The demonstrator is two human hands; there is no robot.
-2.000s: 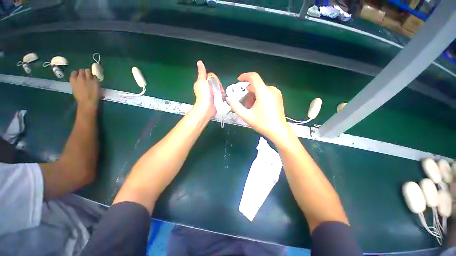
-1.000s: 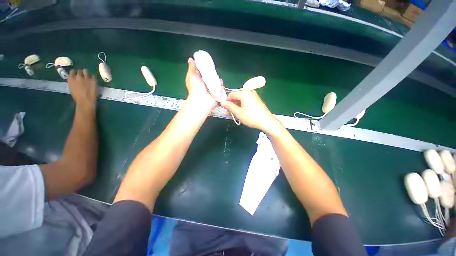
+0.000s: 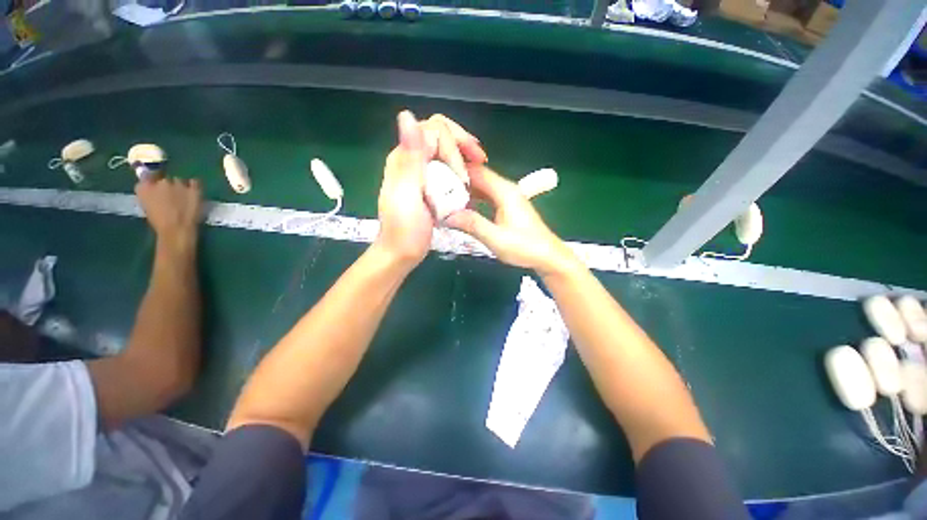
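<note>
An off-white device housing [image 3: 445,190] is held between my two hands above the pale rail, its narrow end facing me. My left hand [image 3: 409,193] wraps it from the left, thumb up. My right hand [image 3: 508,220] holds it from the right with thumb and fingers. Its far part is hidden by my fingers. Another off-white unit [image 3: 539,183] lies on the green belt just beyond my right hand, partly hidden by it.
More corded units [image 3: 326,179] lie along the green belt at left and right. A neighbour's hand [image 3: 171,203] is at the left. A white strip [image 3: 529,361] lies below my hands. A slanted grey post [image 3: 783,142] and piled units [image 3: 850,378] are at right.
The housing, earlier upright in my left hand with its cord at my right fingers, is now enclosed between both hands, end towards me. The units on the belt have shifted right.
</note>
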